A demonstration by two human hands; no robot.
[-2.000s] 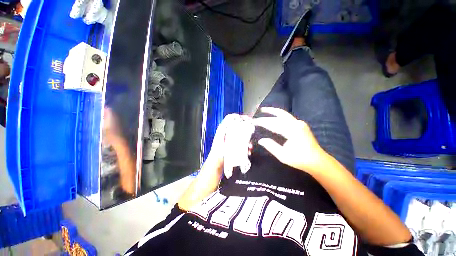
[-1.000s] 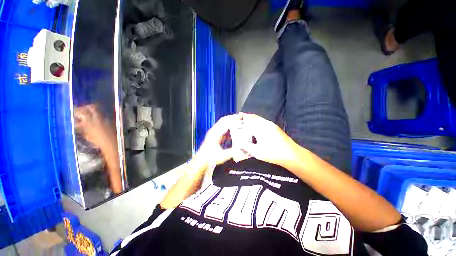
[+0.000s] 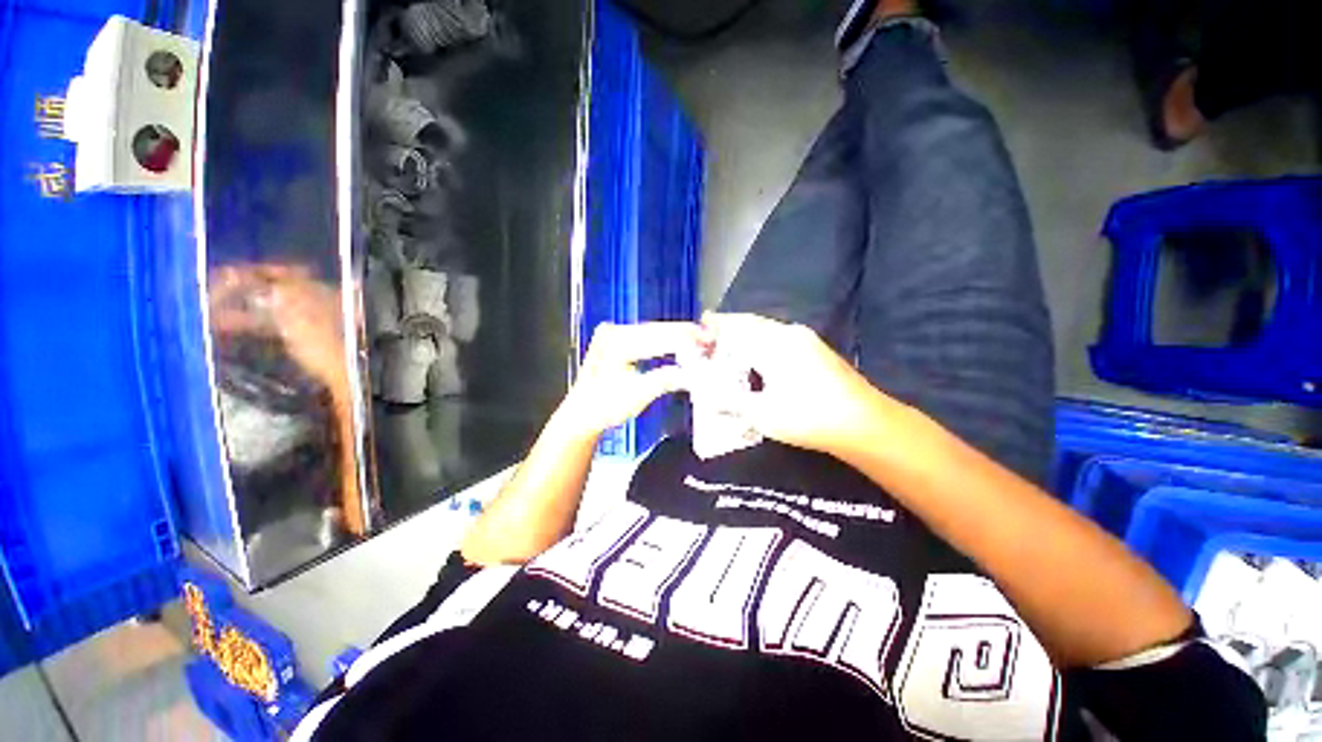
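A white fitting body [image 3: 724, 423] is held above my lap, partly hidden by my fingers and washed out by glare. My right hand [image 3: 790, 380] is closed around it. My left hand [image 3: 626, 374] meets it from the left, with fingertips touching near the top of the piece. A tiny reddish spot shows between the fingertips; I cannot tell what it is. Grey-looking fitting bodies [image 3: 421, 341] lie loose in the dark shiny trough [image 3: 508, 232] to my left.
A white control box [image 3: 138, 109] sits at the trough edge by the large blue bin [image 3: 80, 348]. A blue stool [image 3: 1124, 312] stands at right. A blue crate [image 3: 1160, 522] with white pieces [image 3: 1258, 609] is at lower right. Another person's foot [image 3: 1182, 105] is at upper right.
My right hand, open two seconds ago, has closed around the white piece. My left fingers have shifted from around the piece to its upper left side. The camera view has shifted.
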